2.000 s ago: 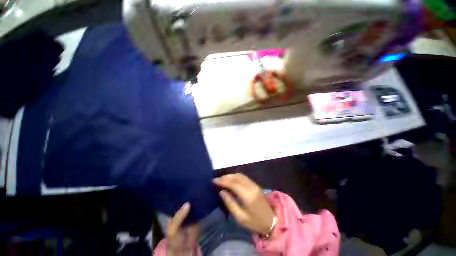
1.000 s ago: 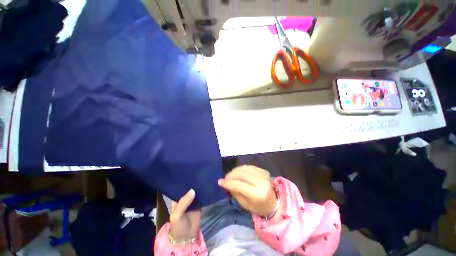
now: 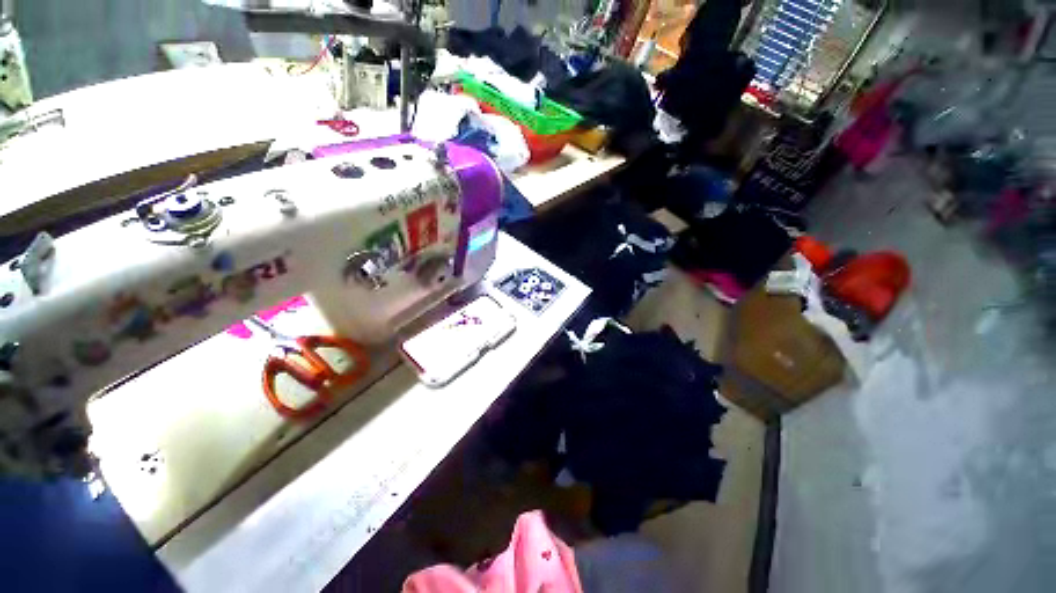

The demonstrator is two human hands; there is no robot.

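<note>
The white sewing machine [image 3: 139,272], with stickers and a purple end, runs across the left. A navy fabric panel [image 3: 70,539] shows only in the lower left corner, by the needle area. Orange-handled scissors [image 3: 313,375] lie on the machine bed. A smartphone [image 3: 460,338] with a light case lies on the table to their right. A pink sleeve [image 3: 527,561] shows at the bottom edge. No hand is visible; both are out of the picture.
A bobbin tray [image 3: 529,288] lies at the table's right end. Dark cloth pieces [image 3: 643,411] with white ties are heaped below table level. A cardboard box [image 3: 782,348] stands on the floor. A green basket [image 3: 521,104] sits on the table behind.
The view has swung right and up, bringing the floor and the tables behind into view. Both hands, earlier at the navy panel's lower edge, have left the picture.
</note>
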